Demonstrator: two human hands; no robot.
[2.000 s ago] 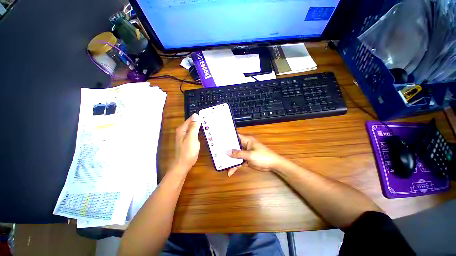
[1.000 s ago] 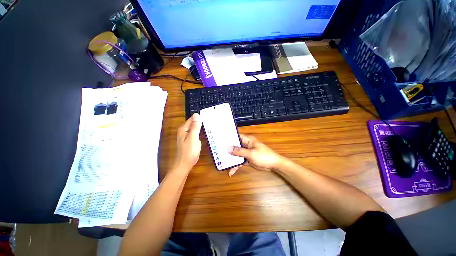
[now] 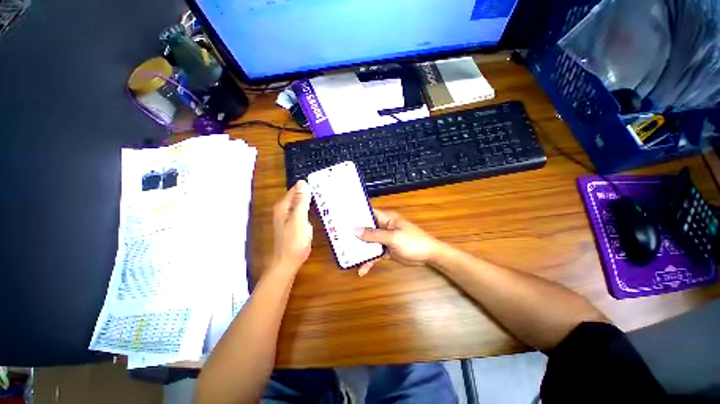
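Observation:
A smartphone (image 3: 344, 211) with a white lit screen is held upright over the desk, its top end overlapping the keyboard's front left. My left hand (image 3: 294, 226) grips its left edge near the top. My right hand (image 3: 401, 239) holds its lower right side, with the thumb on the lower screen and fingers partly hidden beneath. Small marks on the screen are too small to read. A thick, uneven stack of printed sheets (image 3: 185, 237) lies on the left of the desk, beside my left forearm.
A keyboard (image 3: 426, 146) lies below the monitor (image 3: 355, 31). A mouse (image 3: 638, 237) and a calculator (image 3: 693, 213) are on the purple mat (image 3: 616, 272) at right. A blue basket (image 3: 580, 102) holds clear plastic. A yellowish-lidded jar (image 3: 154, 91) stands at back left.
The whole view has shifted and tilted slightly. The content on the phone screen has changed. Both hands keep their hold on the phone.

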